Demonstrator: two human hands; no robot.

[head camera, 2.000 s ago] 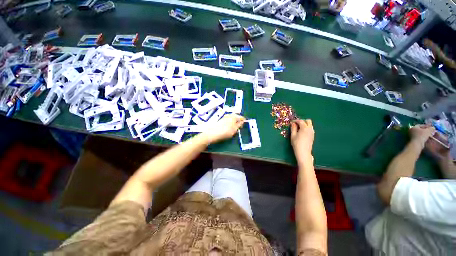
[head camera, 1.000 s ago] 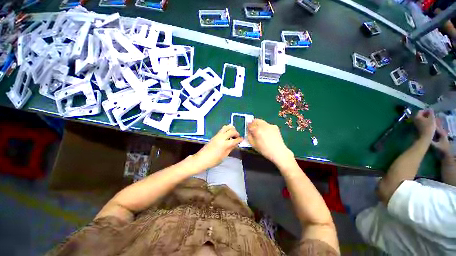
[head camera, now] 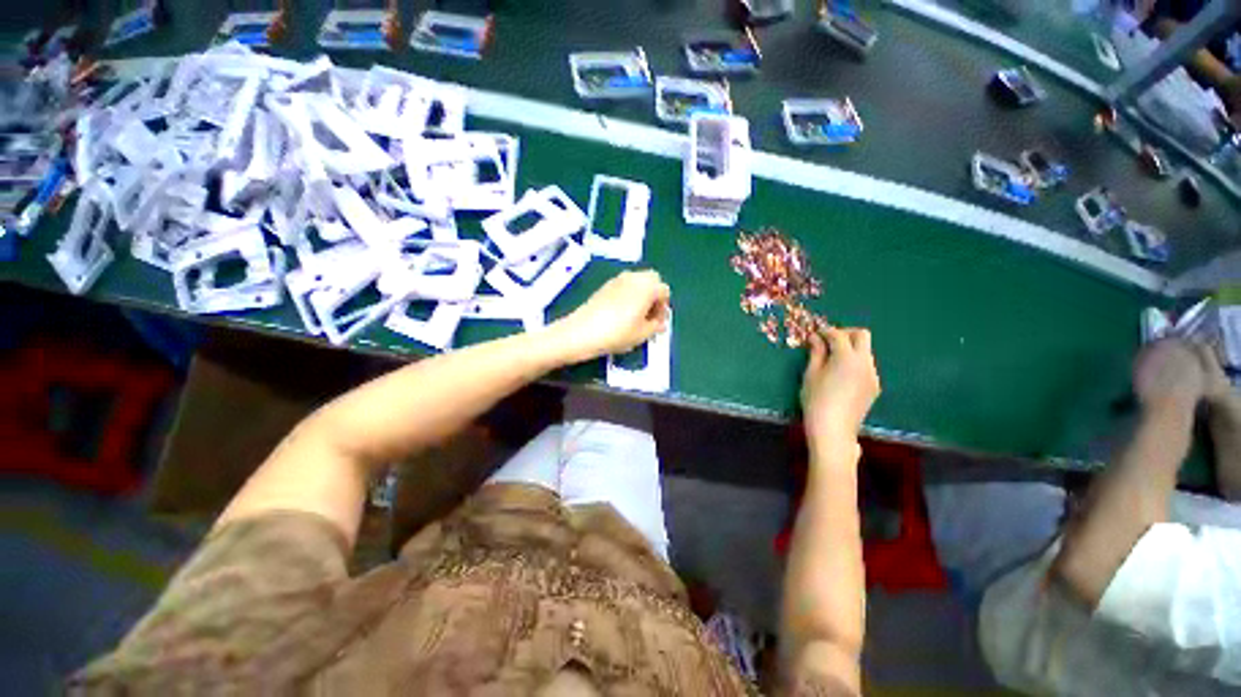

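Observation:
A white frame [head camera: 653, 365] lies on the green bench near its front edge. My left hand [head camera: 623, 312] is over the frame's upper left part, fingers curled together; whether it holds a small part cannot be seen. My right hand [head camera: 841, 381] is at the lower edge of the pile of copper-coloured parts [head camera: 776, 277], thumb and fingertips close together; any part between them is too small to tell. A single white frame [head camera: 617, 218] lies flat above my left hand. A neat stack of white frames [head camera: 716, 169] stands at the belt's pale edge strip.
A large heap of white frames [head camera: 293, 191] covers the bench at left. Units with coloured parts [head camera: 821, 120] lie on the dark belt [head camera: 912, 109] beyond the pale strip. Another person's hands [head camera: 1173, 370] are at the bench's right end. Red stools are below the bench.
My right hand has moved from the frame near the bench edge to the copper-coloured pile. My left hand has moved up a little. The dark tool near the neighbour no longer lies where it was.

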